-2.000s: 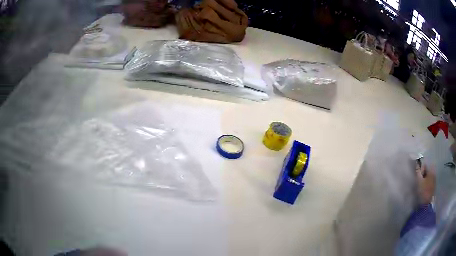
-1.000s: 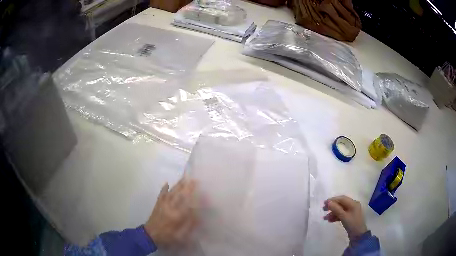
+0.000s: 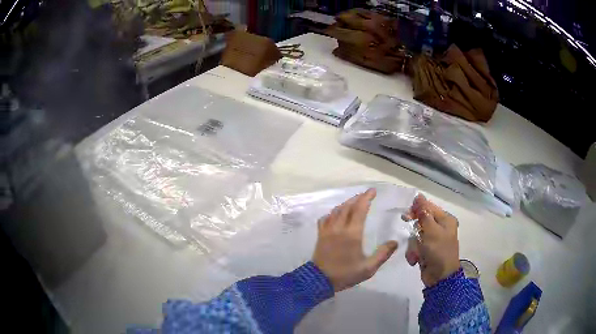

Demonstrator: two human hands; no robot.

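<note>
A clear plastic bag (image 3: 300,218) lies across the table in front of me, partly under my hands. My left hand (image 3: 349,241) is over it with the fingers spread and the thumb apart. My right hand (image 3: 432,240) pinches a shiny, crinkled bit of the plastic at its fingertips. A flat, pale grey-white piece (image 3: 366,313) lies at the bottom edge, partly behind my left sleeve; its contents cannot be told. More clear plastic bags (image 3: 150,176) lie flat on the left.
Yellow tape rolls (image 3: 513,269) and a blue tape dispenser (image 3: 521,310) are at lower right. A tape ring (image 3: 468,268) is partly behind my right hand. Plastic-covered packs (image 3: 425,137) and brown bags (image 3: 454,81) lie at the far side. A grey upright shape (image 3: 52,215) stands at left.
Both hands have moved forward and closer together. My right fingers now pinch plastic. Clear plastic now lies under my hands, and the view has shifted so the dispenser sits lower.
</note>
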